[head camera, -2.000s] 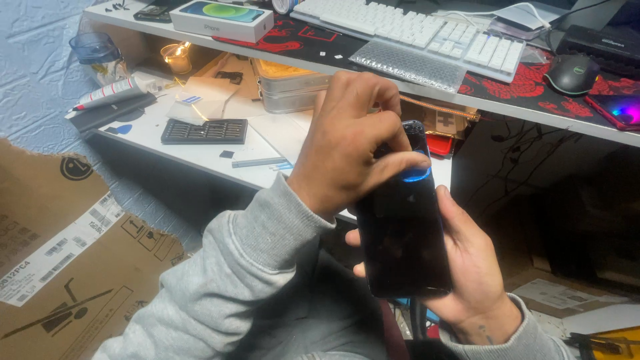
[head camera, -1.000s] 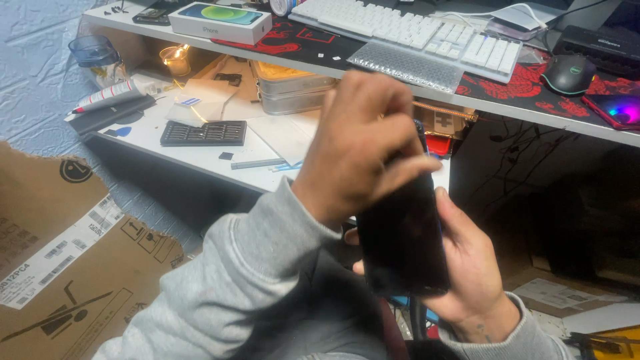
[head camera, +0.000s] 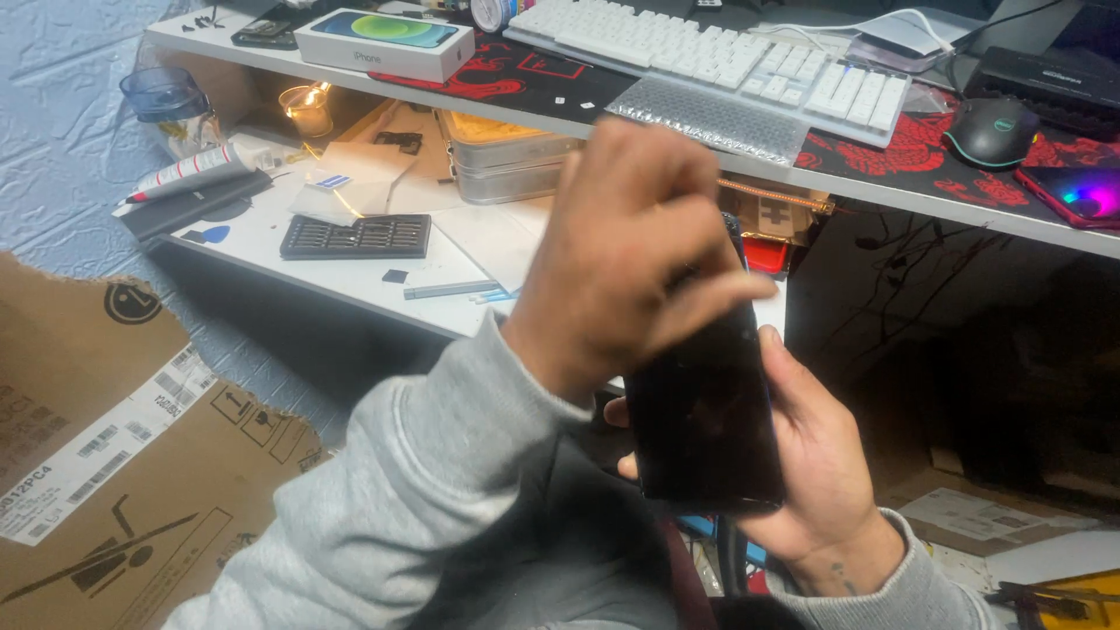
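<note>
A dark smartphone (head camera: 709, 420) lies tilted in my right hand (head camera: 818, 455), with the thumb along its right edge and fingertips showing at its left. Its screen looks black. My left hand (head camera: 634, 254) is over the phone's upper part, blurred, fingers curled and thumb pointing right. Whether its fingers pinch anything is hidden. On the lower shelf to the left are a black screwdriver bit case (head camera: 356, 236), a blue pick (head camera: 215, 234) and a metal tin (head camera: 507, 157).
The desk above holds an iPhone box (head camera: 383, 52), a white keyboard (head camera: 717, 61), bubble wrap (head camera: 709, 118), a black mouse (head camera: 991, 131) and a lit phone (head camera: 1076, 194). The desk's front edge runs just behind my left hand. A cardboard box (head camera: 96, 367) stands at left.
Two seconds ago a blue glow showed near the top of the phone under my left fingers; now it is not visible. My left hand has shifted over the phone. My right hand keeps its hold.
</note>
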